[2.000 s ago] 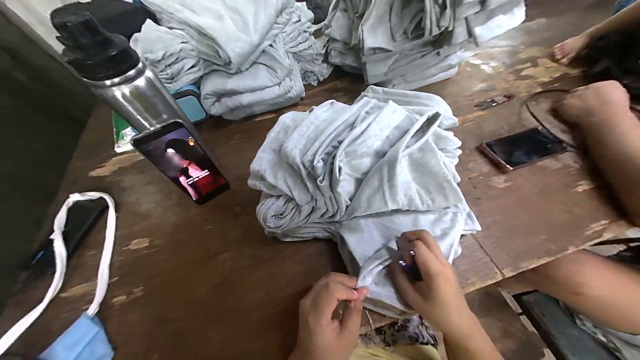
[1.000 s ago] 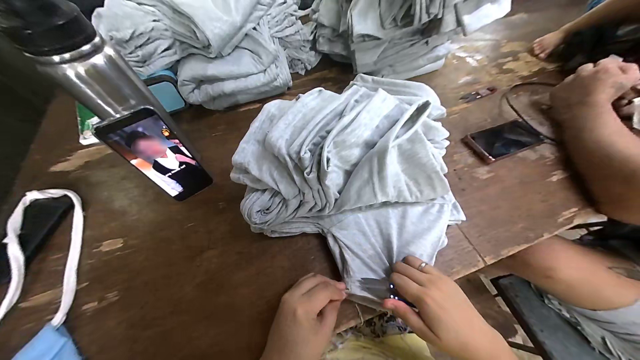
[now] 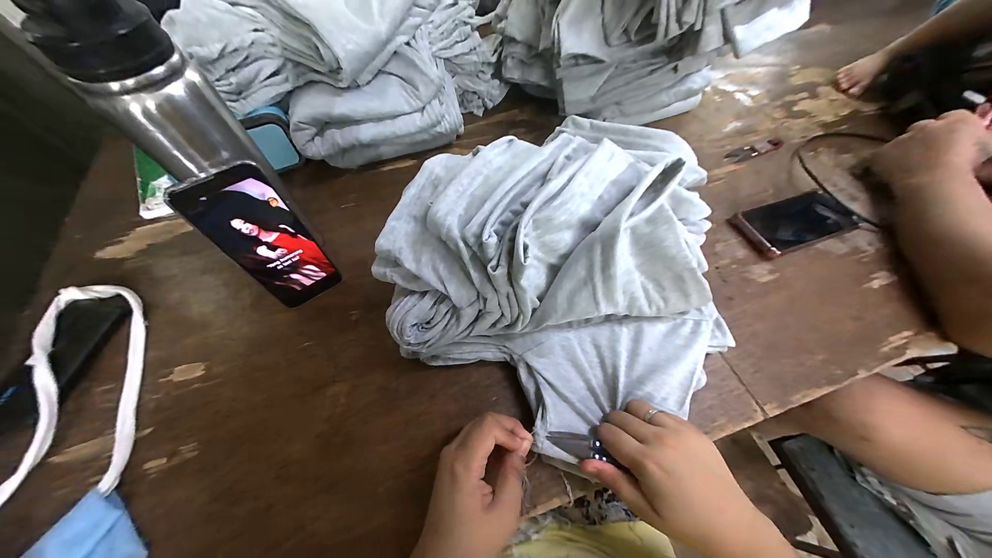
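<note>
A heap of light grey knit garments (image 3: pixel 542 232) lies on the brown wooden table, one part spread flat toward me. Near that part's lower left corner, my left hand (image 3: pixel 480 480) pinches a thin loose thread between thumb and fingertips. My right hand (image 3: pixel 659 465), with a ring on one finger, holds small thread snips (image 3: pixel 572 444). Their metal blades point left at the fabric edge, close to my left fingertips. The palm hides most of the snips' body.
More grey garments (image 3: pixel 380 116) are stacked behind. A steel bottle (image 3: pixel 178 116) supports a lit phone (image 3: pixel 256 236) at the left. A face mask (image 3: pixel 89 527) lies front left. Another phone (image 3: pixel 798 221) and small snips (image 3: pixel 753 149) lie at the right, near another person's arm (image 3: pixel 942 225).
Both hands remain at the near edge of the cloth. Since the oldest frame, the near part of the garment has become flatter and more spread out. The picture on the propped phone has changed.
</note>
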